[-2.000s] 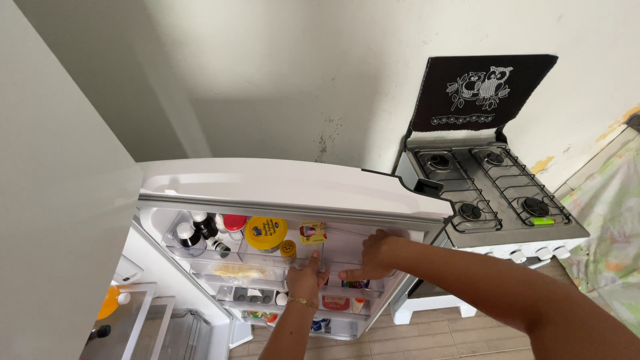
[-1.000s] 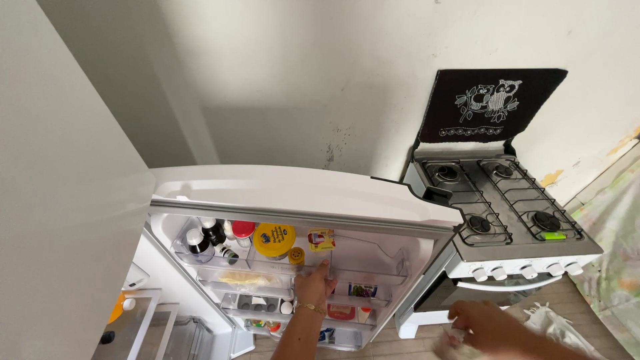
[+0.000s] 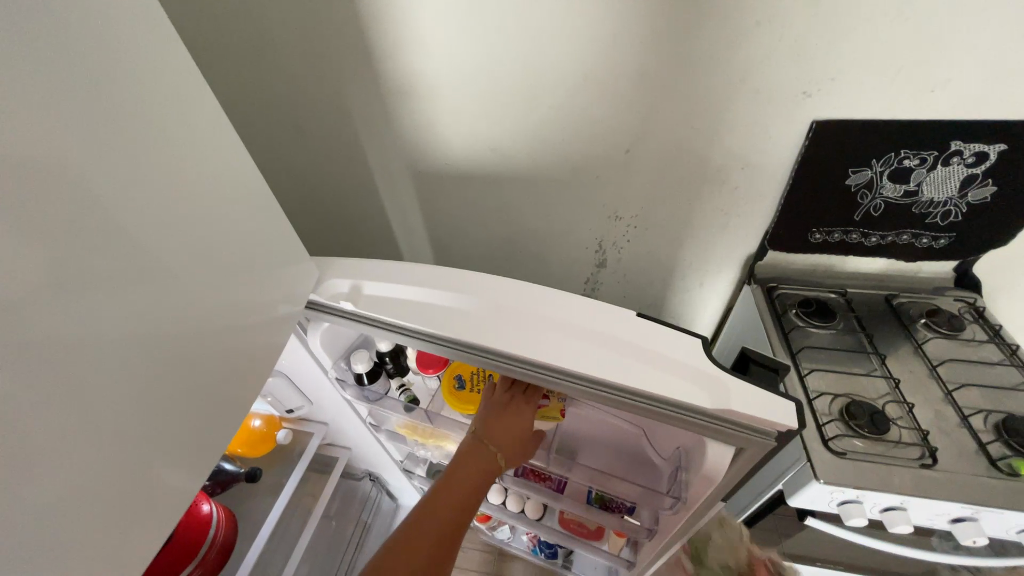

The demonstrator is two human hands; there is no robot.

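My left hand (image 3: 510, 420), with a thin bracelet at the wrist, reaches over the top shelf of the open fridge door (image 3: 512, 320). Its fingers are between a tub with a yellow lid (image 3: 462, 388) and a small yellow and red packet (image 3: 552, 406), partly covering both. Whether it grips either one cannot be told. Left of the tub are a red lid (image 3: 432, 363) and dark bottles with white caps (image 3: 366, 372). My right hand is out of view. A blurred patterned cloth (image 3: 730, 547) shows at the lower edge, right of the door.
Lower door shelves hold eggs (image 3: 514, 502), packets (image 3: 610, 502) and a red container (image 3: 581, 526). Inside the fridge are an orange bottle (image 3: 254, 434), a dark bottle (image 3: 230, 475) and a red pot (image 3: 200, 538). A gas stove (image 3: 872, 384) with a black owl-patterned cover (image 3: 904, 188) stands at right.
My right hand, at the door shelf and then low in front of the stove in the earlier frames, has left the view. My left hand has moved up to beside the yellow-lidded tub.
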